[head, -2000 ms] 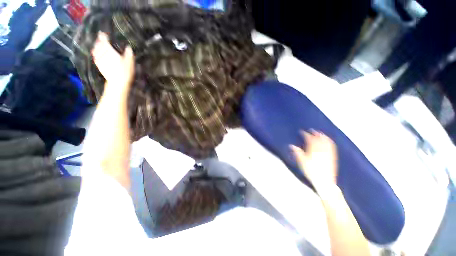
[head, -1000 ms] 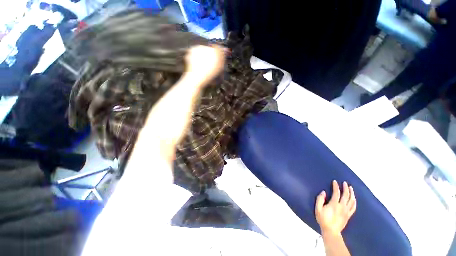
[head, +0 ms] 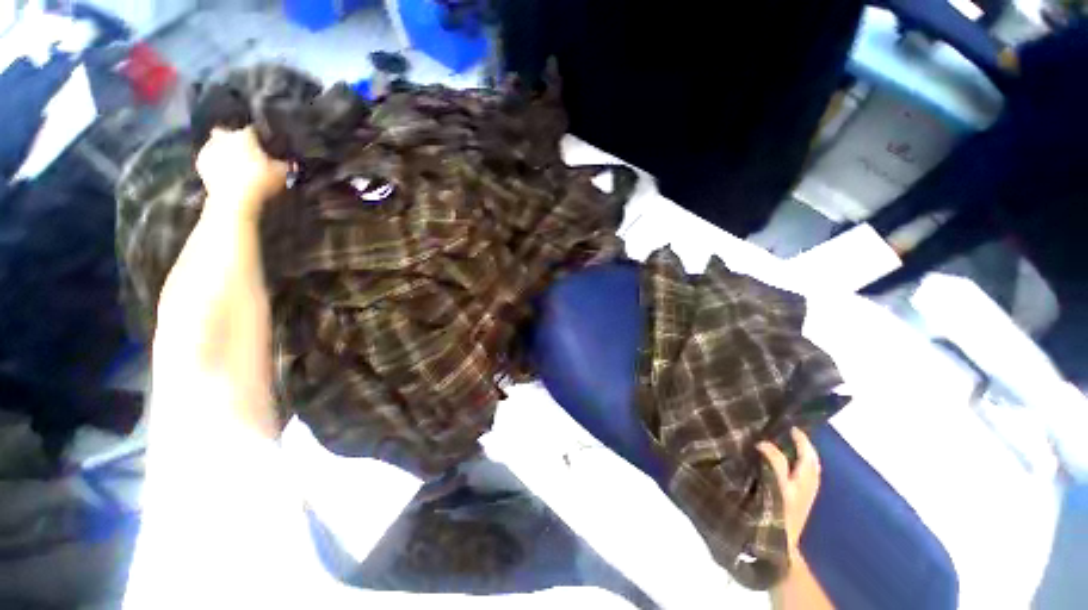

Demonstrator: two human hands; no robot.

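Note:
A plaid garment [head: 740, 369], dark brown with cream check lines, lies across the navy pressing board [head: 591, 340]. My right hand [head: 797, 483] is at its near right edge, fingers a little apart; whether they pinch the cloth is unclear. A large crumpled pile of the same plaid cloth [head: 418, 274] lies left of the board and reaches its rounded end. My left hand [head: 242, 169] is closed on bunched dark cloth at the pile's far left, its fingertips partly hidden in the folds.
The white table [head: 597, 465] surrounds the board. A white block-like piece [head: 850, 256] stands at the table's far edge. Dark hanging cloth [head: 680, 107] is beyond. Blue things [head: 439, 33] and a red item [head: 148, 72] are at the back left. A dark-clothed person [head: 1014, 179] shows at right.
A plaid garment now lies across the board, which was bare before. My left hand has moved left from the pile's middle, where it was swinging cloth. My right hand remains over the board, now beside the garment.

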